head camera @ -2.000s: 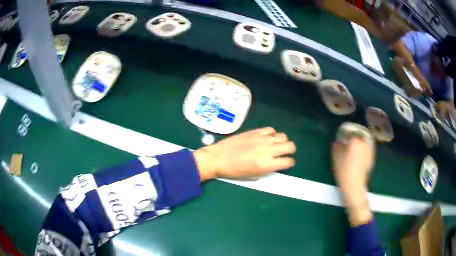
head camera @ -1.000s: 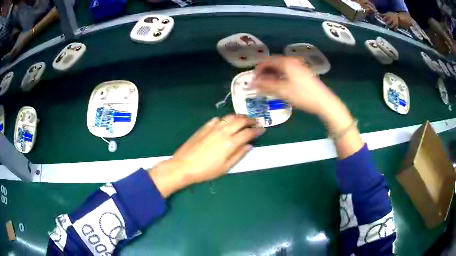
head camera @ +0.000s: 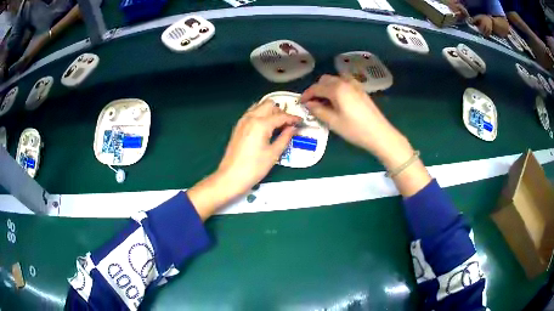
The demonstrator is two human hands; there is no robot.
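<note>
An off-white housing [head camera: 311, 157] lies open side up on the dark belt in front of me, with a blue component [head camera: 304, 143] and part of a circuit board showing. My left hand [head camera: 258, 136] is over its left side, with thumb and fingertips close together above the upper half. My right hand [head camera: 340, 109] reaches in from the right, fingertips at the housing's upper part. Fingers hide much of the housing's upper left. Whether a small part is between the fingertips of either hand cannot be told.
Another open housing [head camera: 123, 127] with a small part hanging out lies left, and one [head camera: 480, 114] lies right. Face-up covers [head camera: 282, 61] lie in the far row. A cardboard box [head camera: 527, 212] stands right. A grey post [head camera: 21, 182] rises left. People's hands [head camera: 484, 24] show across the line.
My right hand has lowered to the housing's upper part. My left hand has moved up from its lower edge onto its left side. The small part beside the housing no longer shows there.
</note>
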